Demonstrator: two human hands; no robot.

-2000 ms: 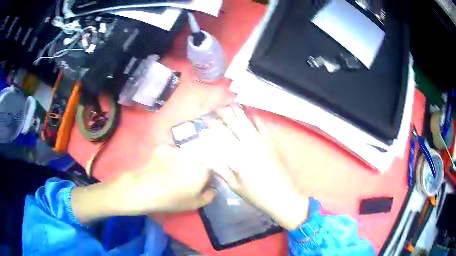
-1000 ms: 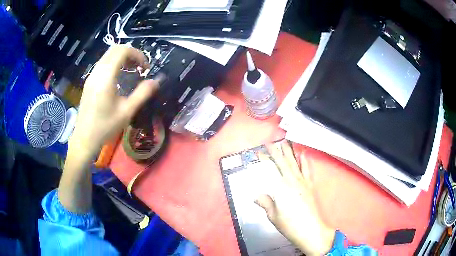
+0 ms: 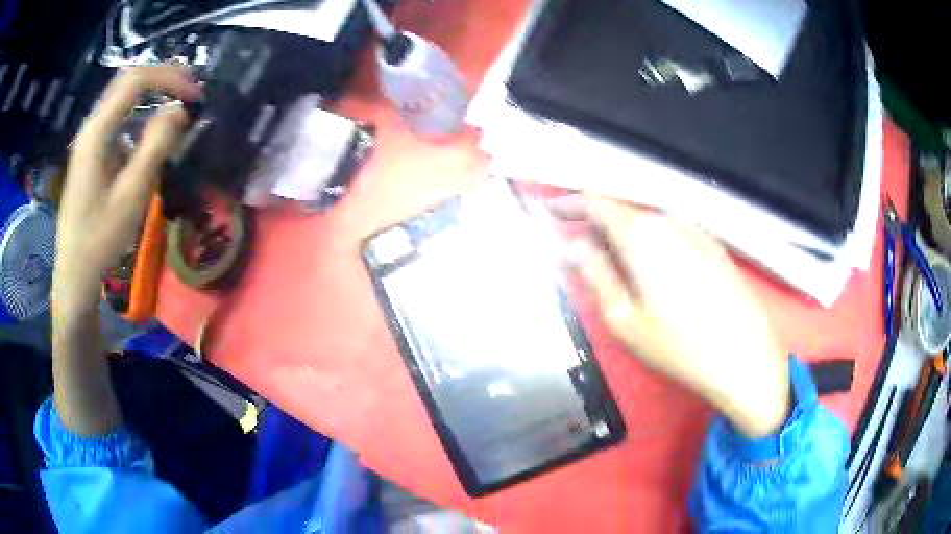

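Observation:
The black-edged tablet display assembly [image 3: 501, 391] lies on the red mat, its inner side up. Its silver-grey plate glares white over the upper part, and a small pale square shows at its top left corner. My right hand [image 3: 683, 302] is beside its upper right edge, fingers apart and blurred at the tips; I see nothing held. My left hand [image 3: 104, 198] is raised at the far left, thumb and fingers curved apart before a dark, blurred area. Whether it touches or holds something dark there is unclear.
A solvent bottle [image 3: 422, 83] stands behind the tablet. A clear bag [image 3: 311, 156] and tape roll [image 3: 206, 248] are at left. A black cover [image 3: 688, 115] on white papers [image 3: 667, 183] is at right. A small black block [image 3: 832, 377] is beside my right sleeve.
My right hand has moved off the tablet to its right side, uncovering the plate. My left hand, first over the tablet, has risen away to the far left. The view has also shifted.

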